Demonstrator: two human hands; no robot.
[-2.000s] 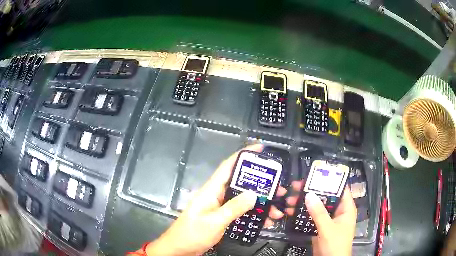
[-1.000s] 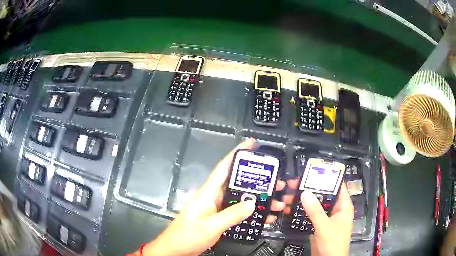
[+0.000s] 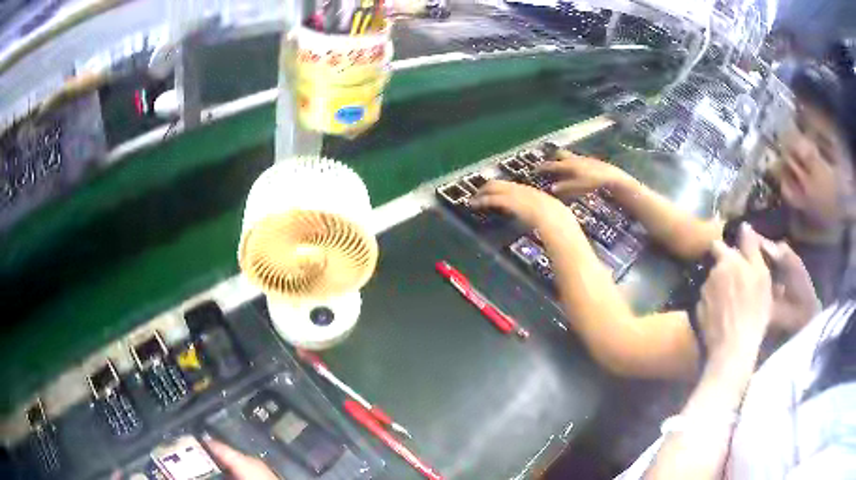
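Note:
A phone with a lit whitish screen (image 3: 185, 459) is at the bottom edge, cut off by it. My right hand (image 3: 241, 461) is at its right side, mostly cut off, with only fingers showing, and holds it. My left hand cannot be made out. Three black phones with dark screens lie face up in the tray: one at the far left (image 3: 42, 437), one beside it (image 3: 114, 398) and one further right (image 3: 161, 368), next to a yellow patch (image 3: 191, 367). A face-down phone (image 3: 293, 429) with a label lies near the tray's right edge.
A white desk fan (image 3: 313, 258) stands right of the tray. Red pens (image 3: 387, 439) lie beside the tray, another (image 3: 481, 300) further right. A yellow tub (image 3: 340, 80) hangs above. Another person's hands (image 3: 514, 202) touch phones; more hands (image 3: 737, 295) are at the right.
The view has swung right and up. The phones and fan now sit further left, and other people have come into view. My left hand and its phone have left clear view.

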